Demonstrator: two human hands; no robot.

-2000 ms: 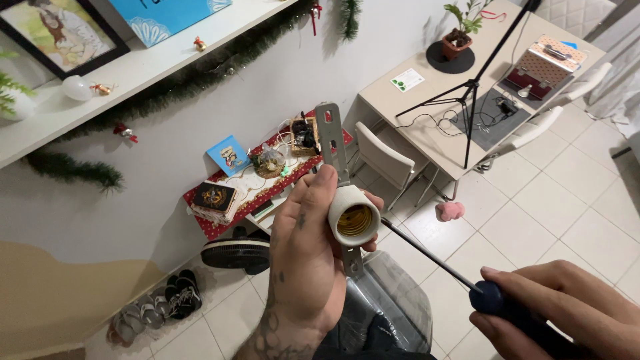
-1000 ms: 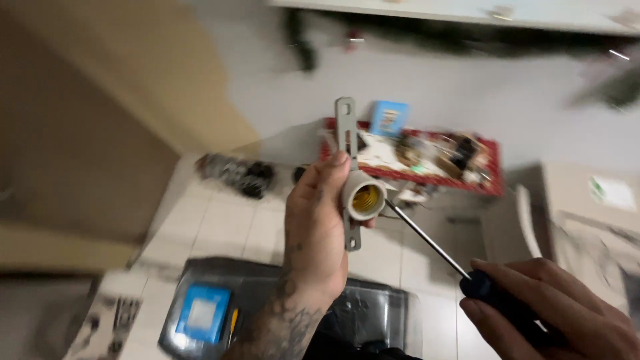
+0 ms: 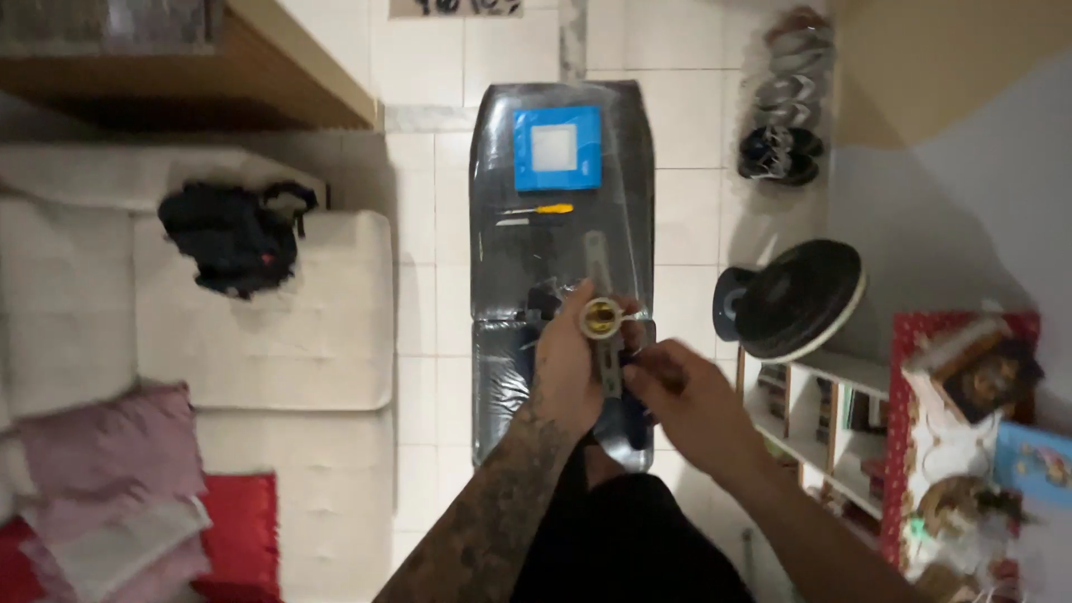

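My left hand [image 3: 574, 360] is closed around a white lamp socket [image 3: 601, 318] whose threaded brass-coloured inside faces up. A slotted metal bracket [image 3: 595, 255] runs through behind the socket, sticking out above and below the grip. Close on the right, my right hand [image 3: 674, 381] has its fingers curled by the bracket's lower end. A dark handle, blurred and partly covered, shows beneath those fingers; the screwdriver's shaft cannot be made out clearly. Farther up lies a yellow-handled screwdriver [image 3: 553, 208] on the black padded bench [image 3: 563, 251], below a blue box with a white square [image 3: 557, 149].
A beige sofa [image 3: 260, 335] with a black backpack [image 3: 239, 239] and cushions [image 3: 117, 444] is on the left. To the right stand a black fan [image 3: 791, 300], a low shelf [image 3: 812, 402] with a red cloth, and shoes [image 3: 779, 151] along the wall.
The view has swung far round and down onto the bench. My right hand has come in close to my left hand, where earlier it held the dark-handled screwdriver farther out. The socket stays in my left hand.
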